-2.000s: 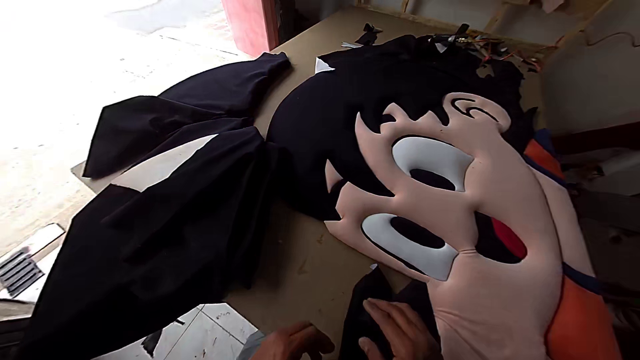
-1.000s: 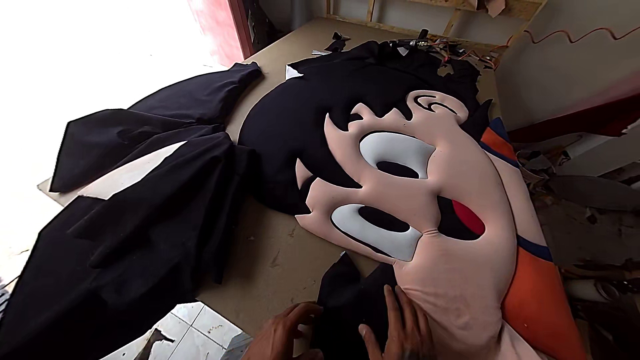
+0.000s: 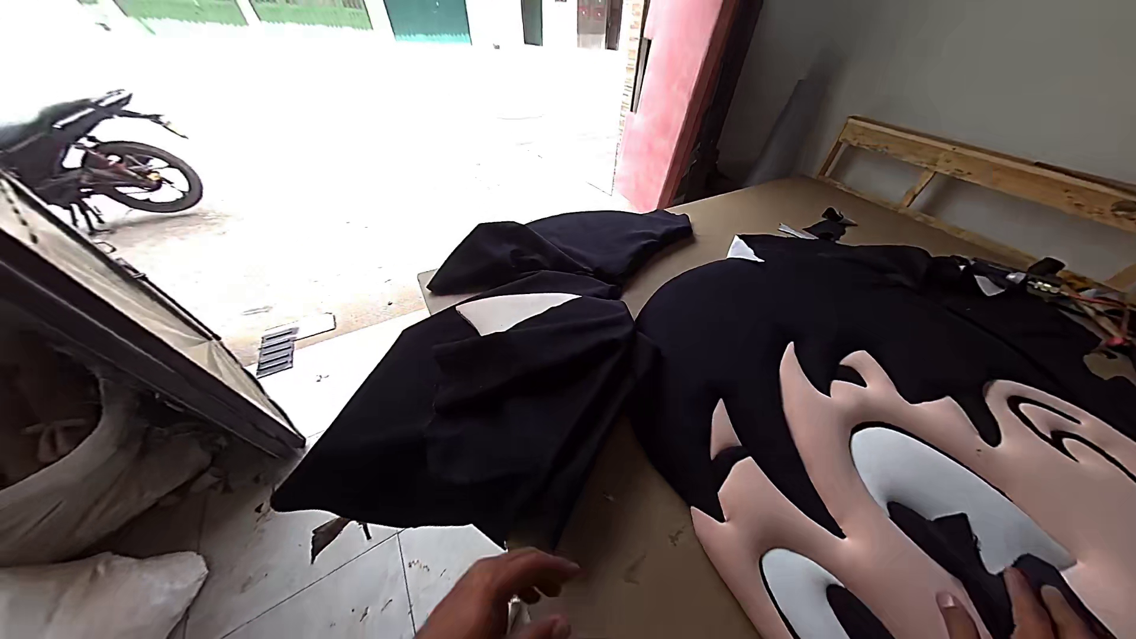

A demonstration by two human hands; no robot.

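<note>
A large padded fabric cartoon face (image 3: pixel 825 444) with black hair lies on the brown tabletop (image 3: pixel 657 541). At the bottom right, my right hand (image 3: pixel 1012 612) rests on a piece of black fabric (image 3: pixel 967 550) lying over the face's eye; whether the fingers grip it cannot be told. My left hand (image 3: pixel 510 590), fingers apart, is over the table's near left edge, just below a large black cloth (image 3: pixel 479 408) that drapes over the edge. Part of that cloth shows a white patch (image 3: pixel 515 311). The lower part of the face is out of view.
A wooden frame (image 3: pixel 985 169) leans at the wall behind the table, with scraps and wires (image 3: pixel 1065 288) near it. A pink door post (image 3: pixel 670 106) stands at the back. Left are a slanted panel (image 3: pixel 133 328), white sacks (image 3: pixel 98 595) and, outside, a motorcycle (image 3: pixel 106 160).
The black fabric piece has moved from the table beside the face onto its eye, with my right hand at it. My left hand has moved away from that piece. The view has swung left.
</note>
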